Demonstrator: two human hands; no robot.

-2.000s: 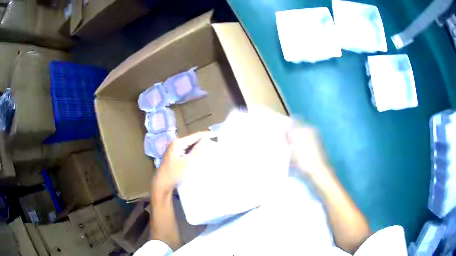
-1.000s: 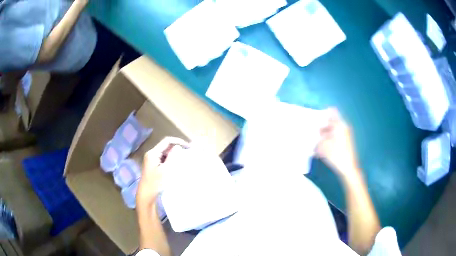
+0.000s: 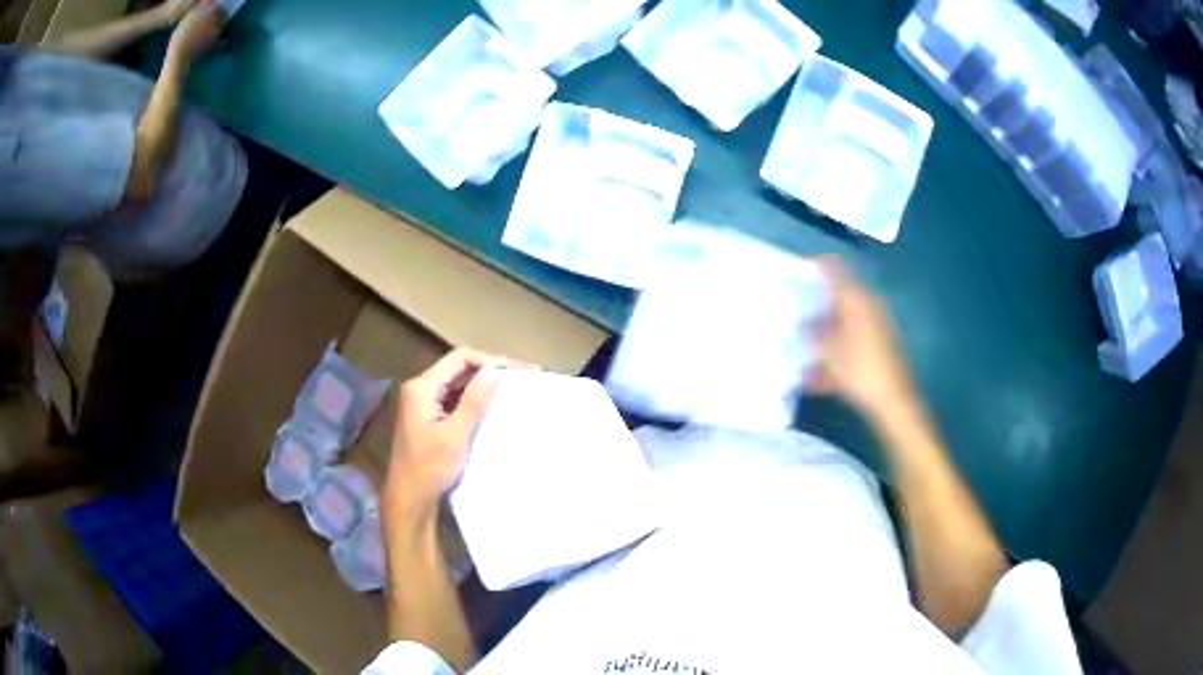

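Observation:
My left hand (image 3: 442,429) grips the upper left edge of a white blister tray (image 3: 548,481), overexposed and held in front of my body by the carton. My right hand (image 3: 851,336) is blurred and holds the right edge of another blister tray (image 3: 719,330) over the bench's near edge. Several clear-white blister trays lie on the green bench (image 3: 1003,409), one of them just beyond my right hand's tray (image 3: 600,191). The open brown carton (image 3: 284,554) stands at the left, with several wrapped units (image 3: 343,498) with pinkish centres inside.
A stacked row of blister trays (image 3: 1022,112) lies at the far right, with a single tray (image 3: 1137,306) nearer. Another person (image 3: 119,158) in grey is at the upper left. A blue crate (image 3: 165,567) is on the floor.
The view has turned and shifted towards the bench. Compared with one second ago, another tray lies on the bench at right. Both hands still hold trays; two seconds ago they were together over the carton.

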